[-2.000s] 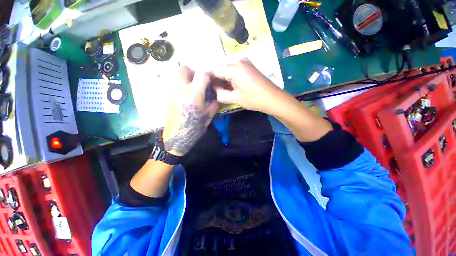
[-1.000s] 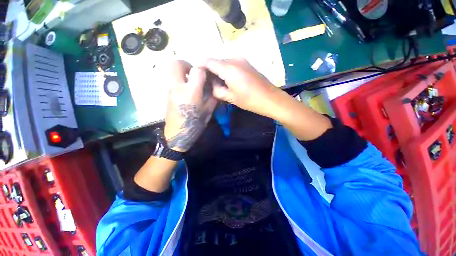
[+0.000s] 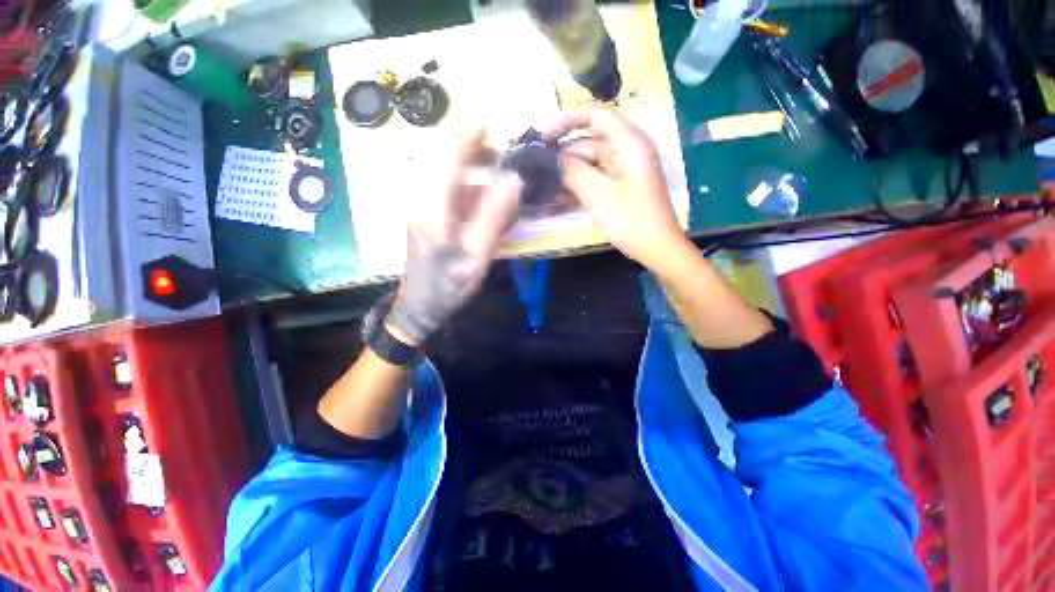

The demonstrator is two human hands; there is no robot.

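A dark round watch head (image 3: 539, 174) is held just above the front part of the pale sheet (image 3: 382, 174). My right hand (image 3: 611, 174) grips it from the right with the fingers on its edge. My left hand (image 3: 463, 231) is blurred, at the left side of the piece, with the fingers spread; whether they touch it cannot be told. A pair of dark discs (image 3: 393, 102) lies on the sheet's upper left.
The heat gun (image 3: 584, 52) stands at the sheet's far edge. A tan strip (image 3: 738, 126), a translucent bottle (image 3: 712, 44) and a fan (image 3: 891, 76) are on the right. A grey box (image 3: 162, 185) stands left. Red trays (image 3: 191, 428) flank the bench below.
My hands were closed together around a mostly hidden piece; now they are apart and the dark round piece shows between them. The camera view has shifted slightly.
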